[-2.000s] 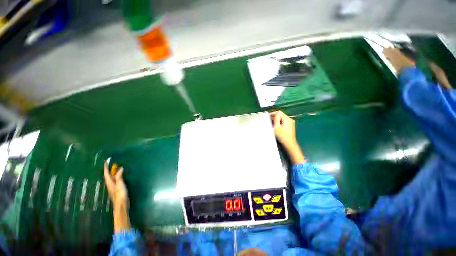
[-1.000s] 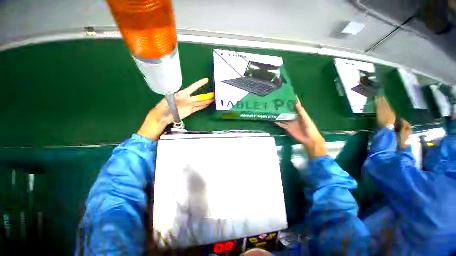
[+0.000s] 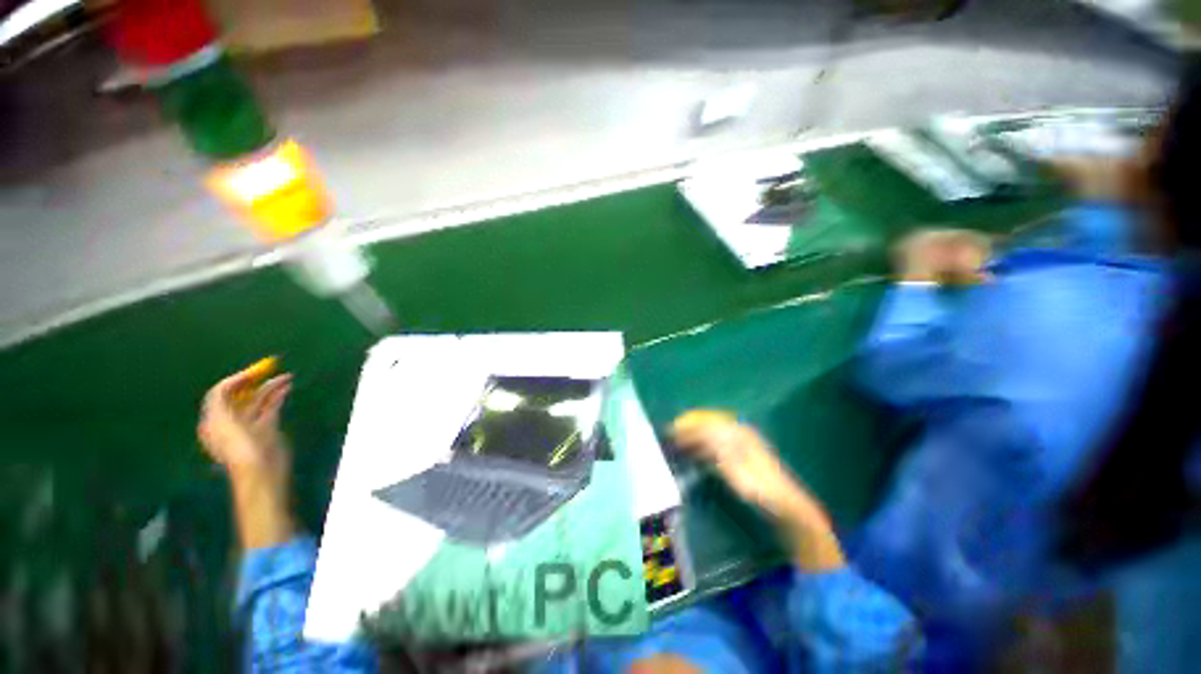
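A white and green retail box (image 3: 494, 487) with a laptop picture and "PC" lies on the scale and covers most of it. Part of the scale's keypad (image 3: 661, 556) shows at the box's right edge; the display is hidden. My left hand (image 3: 248, 419) is left of the box, off it, with fingers apart and an orange-yellow cover on a fingertip. My right hand (image 3: 731, 454) is just right of the box, blurred, its fingers bent and not visibly holding anything.
A signal tower (image 3: 270, 191) stands behind the scale at the left. Another retail box (image 3: 771, 211) lies on the green conveyor (image 3: 527, 270), with more blurred boxes (image 3: 955, 155) farther right. A person in blue (image 3: 1027, 329) is at the right. Blurred green edges show at the lower left.
The retail box has come from the conveyor onto the scale. Both hands have let go of it and moved apart to its sides. The view has shifted and tilted.
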